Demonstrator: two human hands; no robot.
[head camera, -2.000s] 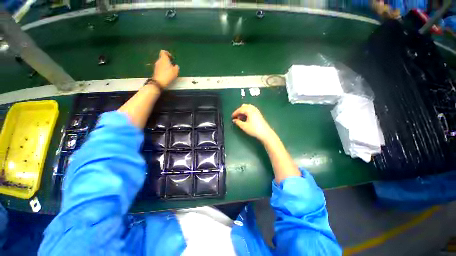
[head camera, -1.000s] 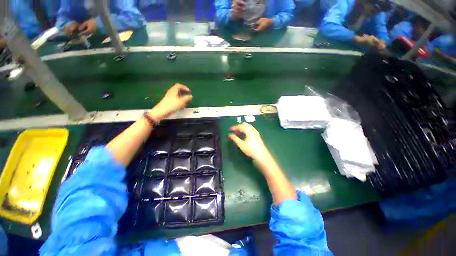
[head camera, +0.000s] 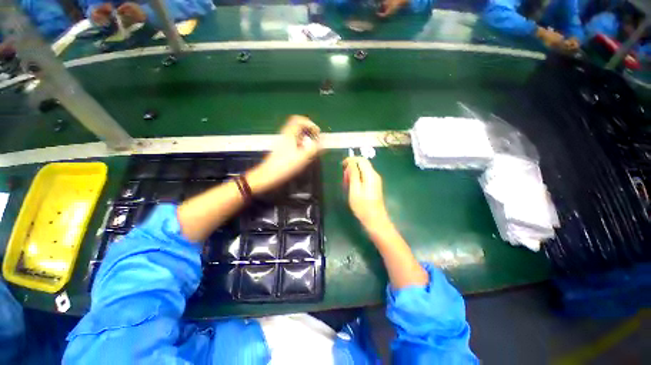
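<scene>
My left hand (head camera: 298, 142) is blurred above the pale rail, at the upper right of the black blister tray (head camera: 260, 281). Its fingers are closed around a small dark part (head camera: 308, 134). My right hand (head camera: 360, 178) is just right of the tray, fingertips pinched together beside small white pieces (head camera: 367, 152) near the rail; whether it holds anything is too small to tell. The tray has square pockets with bright glare, and my left forearm hides part of it.
A yellow bin (head camera: 53, 221) with dark specks stands at left, a white tag (head camera: 63, 302) beside it. Small parts lie on the green conveyor (head camera: 271, 93). White cards (head camera: 451, 142) and stacked black trays (head camera: 592, 178) stand at right. A slanted post rises at left; blue-sleeved people sit opposite.
My left hand has moved from over the conveyor's near edge rightward, closer to my right hand, with the dark part. My right hand has moved slightly right, to the white pieces.
</scene>
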